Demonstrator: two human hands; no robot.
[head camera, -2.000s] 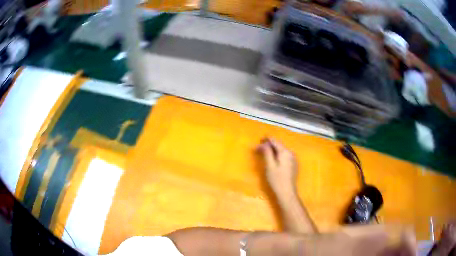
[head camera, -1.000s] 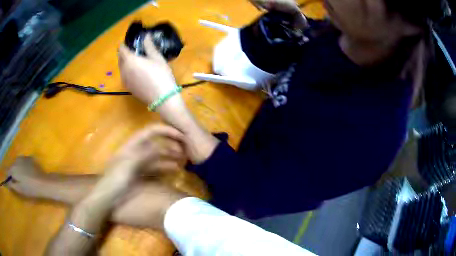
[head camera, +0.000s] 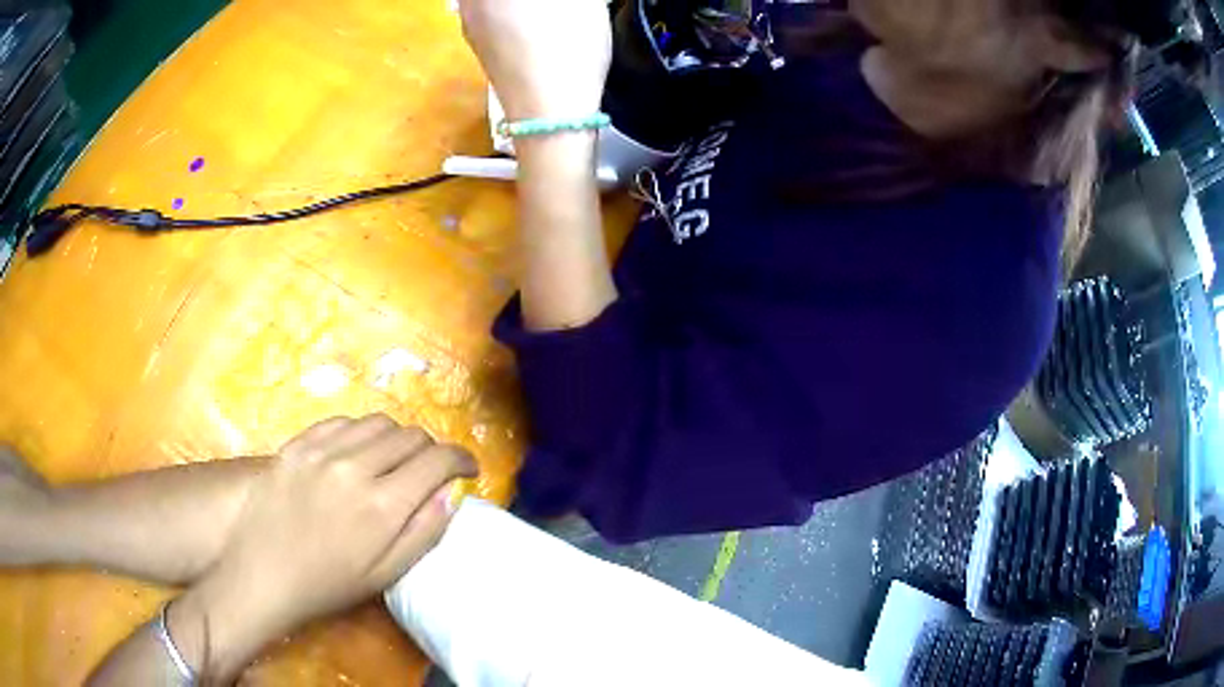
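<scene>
My left hand (head camera: 352, 503), bare and with a silver bangle at the wrist, lies across my right forearm. Its fingers are curled at the cuff of my white right sleeve (head camera: 564, 604). The fingertips appear closed on the cloth. My right forearm (head camera: 155, 517) runs to the left edge. Only the heel of my right hand (head camera: 19, 503) shows there; its fingers are cut off, and whether it holds anything is hidden.
A person in a dark top (head camera: 805, 336) sits close at the right, a forearm with a green bracelet reaching over the orange-taped bench (head camera: 309, 289). A black cable (head camera: 269, 218) crosses the bench. An open black shell with wires (head camera: 705, 34) is at the top. Stacked black trays (head camera: 1054, 537) stand lower right.
The view has swung to the right and then shifted. My left hand has come down onto my right forearm at the cuff. My right hand has slid mostly out of view at the left.
</scene>
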